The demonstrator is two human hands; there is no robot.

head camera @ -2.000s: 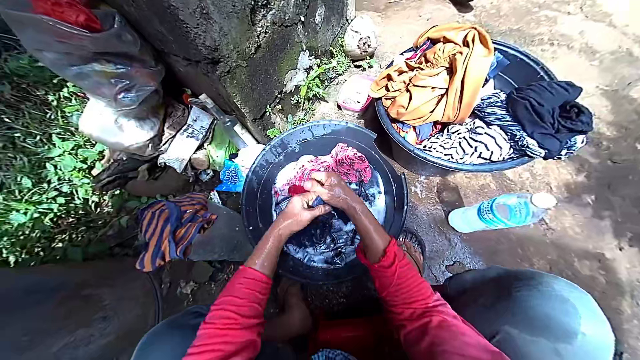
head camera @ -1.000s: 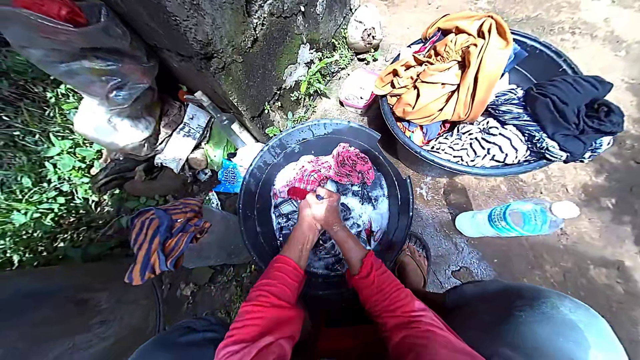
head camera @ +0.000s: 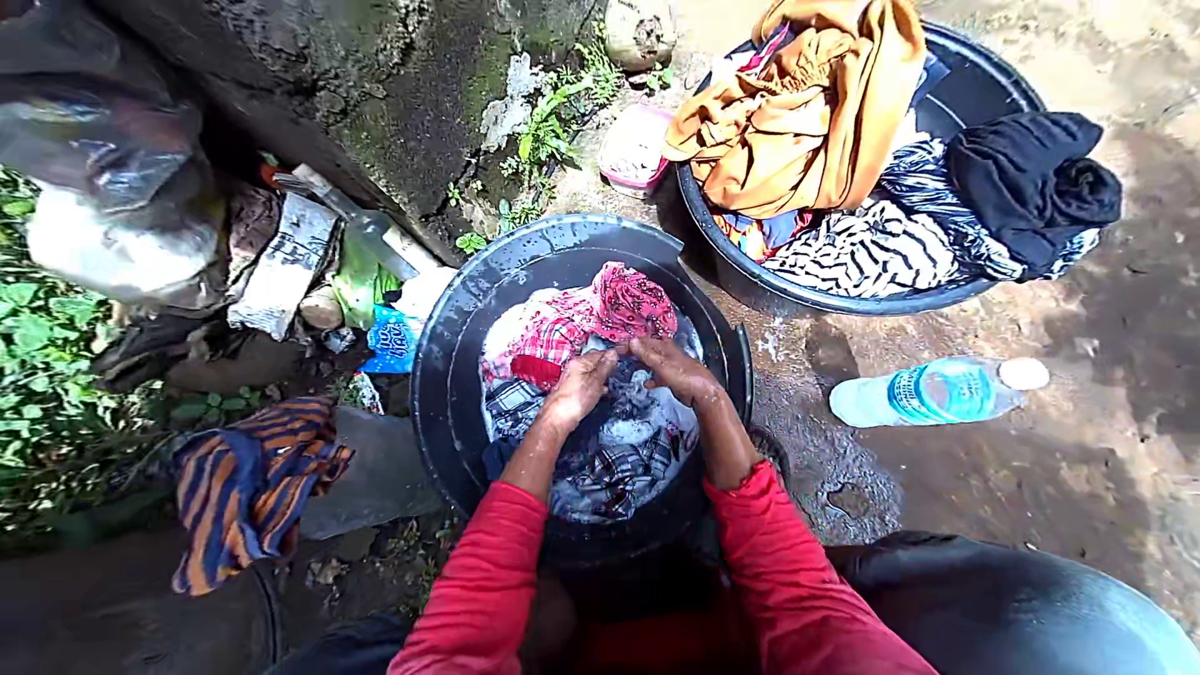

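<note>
A round black plastic tub stands before me, holding soapy water and wet clothes. Pink patterned cloth lies at its far side, and dark plaid cloth at the near side. My left hand is over the wet clothes, beside a red piece of cloth. Opposite it, my right hand has its fingers angled inward over the dark wet cloth. The fingertips of both hands nearly meet. Neither hand shows a clear hold on cloth, though the undersides of the fingers are hidden.
Another black tub at upper right holds an orange cloth, zebra-patterned cloth and black cloth. A plastic bottle lies on the wet ground. A striped cloth is at left, below litter and plastic bags. A rough wall rises behind.
My hands, clasped together over the clothes in the earlier frames, have come apart and now face each other with fingers extended.
</note>
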